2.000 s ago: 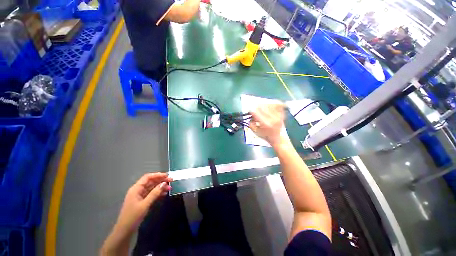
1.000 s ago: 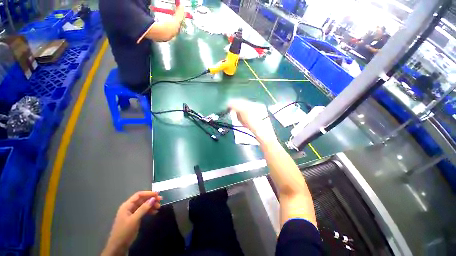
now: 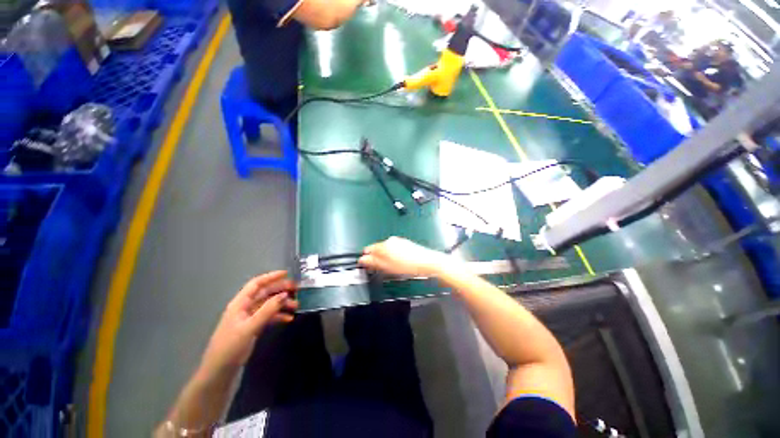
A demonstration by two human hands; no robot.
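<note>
A black wire harness (image 3: pixel 338 258) with a white label near its left end lies along the steel rule (image 3: pixel 333 278) at the near bench edge. My right hand (image 3: pixel 395 257) is closed on the harness above the rule. Thin branches of it reach right, near the paper. My left hand (image 3: pixel 263 299) is at the bench corner by the rule's left end, fingers bent and apart, with nothing seen in it. A small pile of black harnesses (image 3: pixel 398 184) lies mid-bench, left of a white paper sheet (image 3: pixel 475 184).
A yellow heat gun (image 3: pixel 440 75) lies farther up the bench, its cable running left. A grey metal arm (image 3: pixel 650 188) slants over the right side. A person stands at the far left beside a blue stool (image 3: pixel 257 128). A black mesh surface (image 3: pixel 599 342) is at near right.
My right hand has come back from the mid-bench pile to the rule, now holding a harness. My left hand remains by the bench corner. The view has shifted.
</note>
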